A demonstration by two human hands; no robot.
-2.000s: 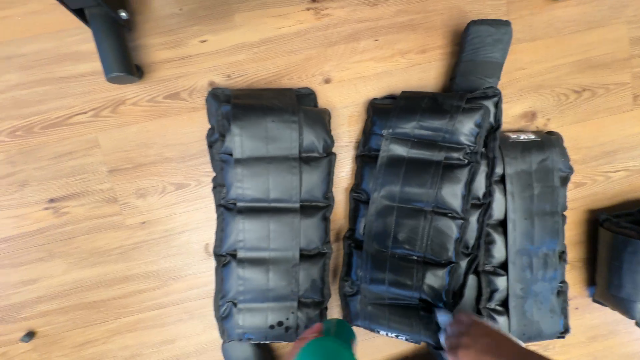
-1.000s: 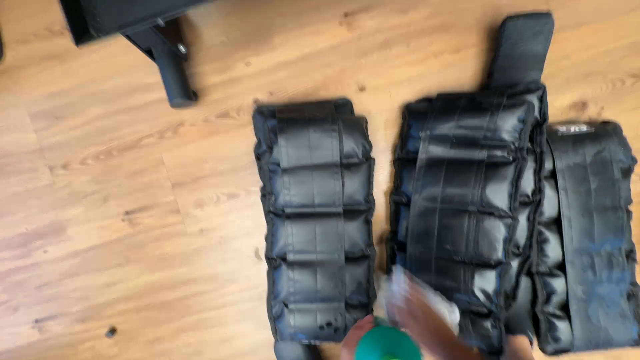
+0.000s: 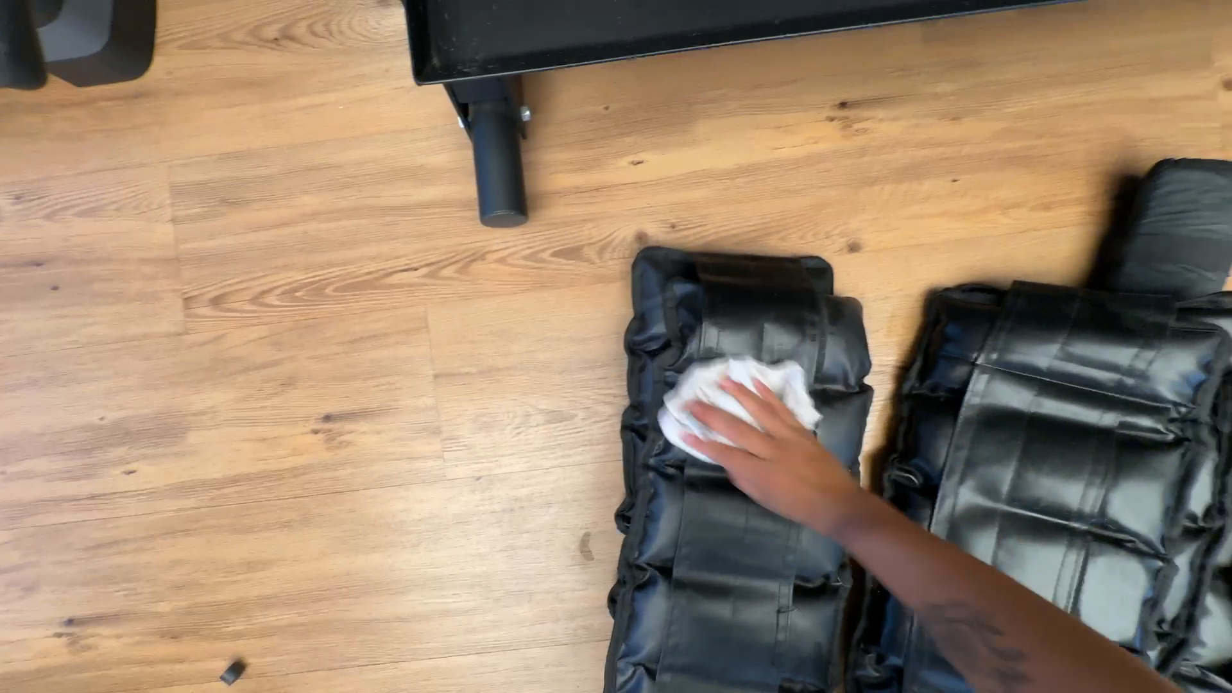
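My right hand (image 3: 770,448) presses a crumpled white cloth (image 3: 736,399) against the upper part of a black padded ankle weight (image 3: 736,577), its fingers spread over the cloth. This weight lies on the wood floor, sewn into puffy sections with a broad strap down its middle. Beside it, to the right, lies a larger black padded weight (image 3: 1049,462), partly covered by my forearm. A dark strap end or pad (image 3: 1184,226) sticks out above it. My left hand is out of view.
A black metal frame (image 3: 674,29) with a round leg (image 3: 500,168) stands at the top. At the top left is a dark grey and black object (image 3: 101,38). A small dark bit (image 3: 233,671) lies on the floor at lower left.
My right hand has moved up onto the left weight with the white cloth. The green object seen near the bottom edge earlier is no longer in view. The view has shifted.
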